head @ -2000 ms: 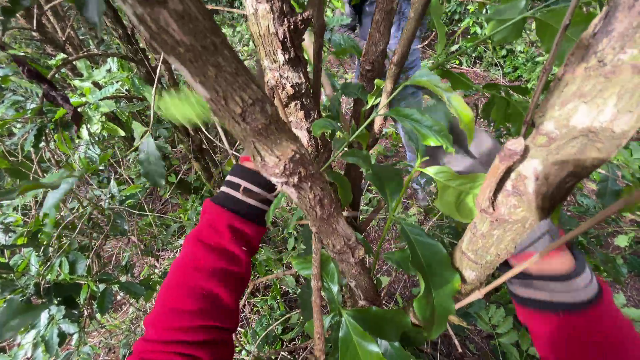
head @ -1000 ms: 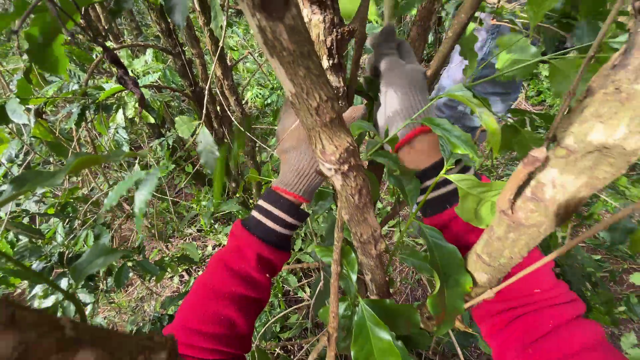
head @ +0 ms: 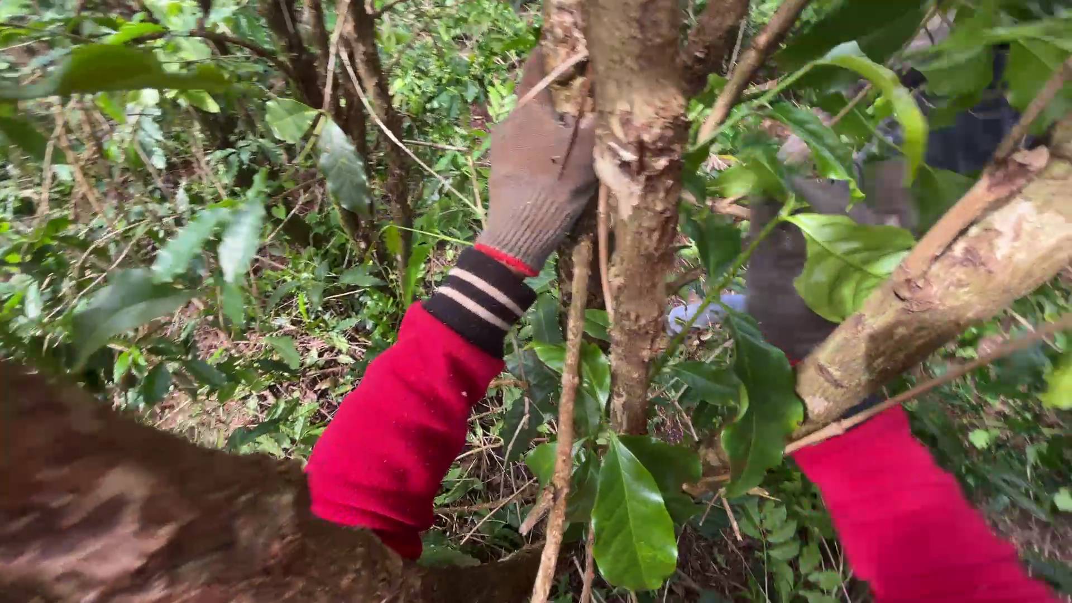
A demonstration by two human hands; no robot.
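My left hand (head: 540, 172), in a brown knit glove with a red rim, rests against a rough upright stem (head: 569, 50) at the upper middle. Its fingers go partly out of sight around that bark, so their grip is unclear. A thicker trunk (head: 641, 193) rises just right of it. My right hand (head: 787, 268), gloved and blurred, is behind green leaves (head: 850, 264) and a pale slanting branch (head: 946, 280). Its fingers cannot be made out. Red sleeves with striped dark cuffs cover both arms.
A thick brown limb (head: 151, 502) crosses the lower left, close to the camera. A thin dry stick (head: 565, 419) stands before the trunk. Glossy leaves (head: 634, 515) hang low in the middle. Part of a person in dark clothing (head: 971, 134) shows behind leaves at the upper right.
My right hand has moved from beside the stems at the top middle to the right, behind the slanting branch. My left hand has moved up along the stem.
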